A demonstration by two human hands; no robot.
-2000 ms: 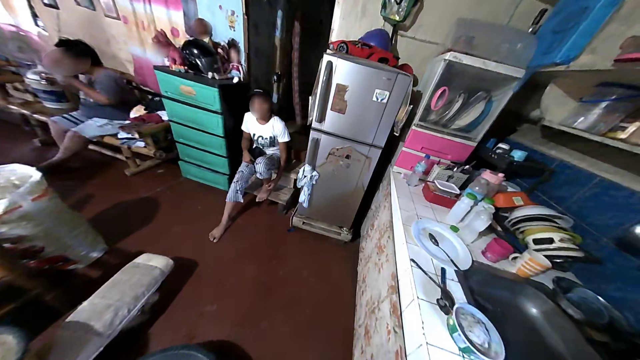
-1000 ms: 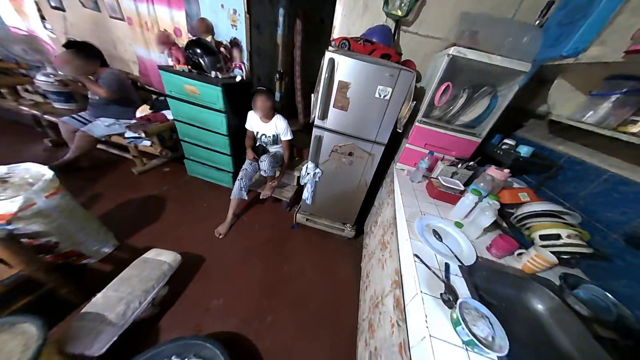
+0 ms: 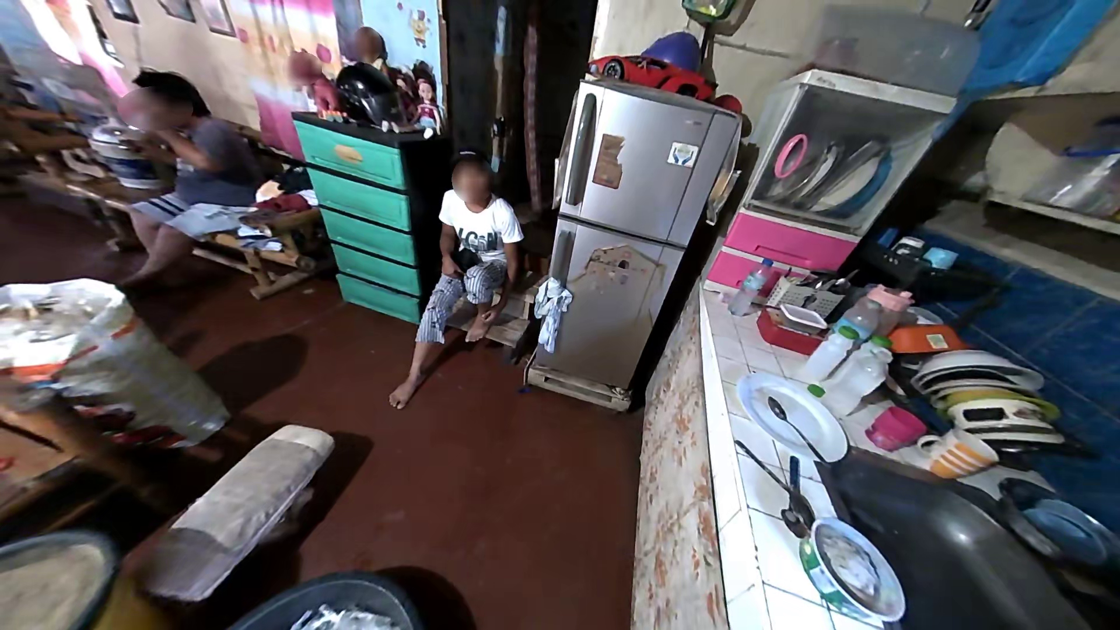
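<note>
Neither my left hand nor my right hand shows in the head view. On the white tiled counter at the right, a white oval plate [image 3: 792, 416] holds a spoon. In front of it lie dark-handled utensils [image 3: 794, 499], beside a white and green tub [image 3: 850, 569] at the edge of a dark sink [image 3: 954, 551]. Plastic bottles with green caps [image 3: 857, 378], a pink cup [image 3: 896, 428] and an orange-striped mug [image 3: 958, 454] stand behind the sink. Stacked plates and bowls [image 3: 997, 402] are at the far right.
A silver refrigerator [image 3: 626, 236] stands past the counter. A person [image 3: 477, 227] sits low beside green drawers [image 3: 372, 227]; another person [image 3: 206, 166] sits on a bamboo bench. A large sack [image 3: 122, 367], a long padded stool [image 3: 249, 507] and a dark tub [image 3: 337, 604] stand on the red floor.
The view has shifted slightly, so more of the dark tub on the floor shows at the bottom edge.
</note>
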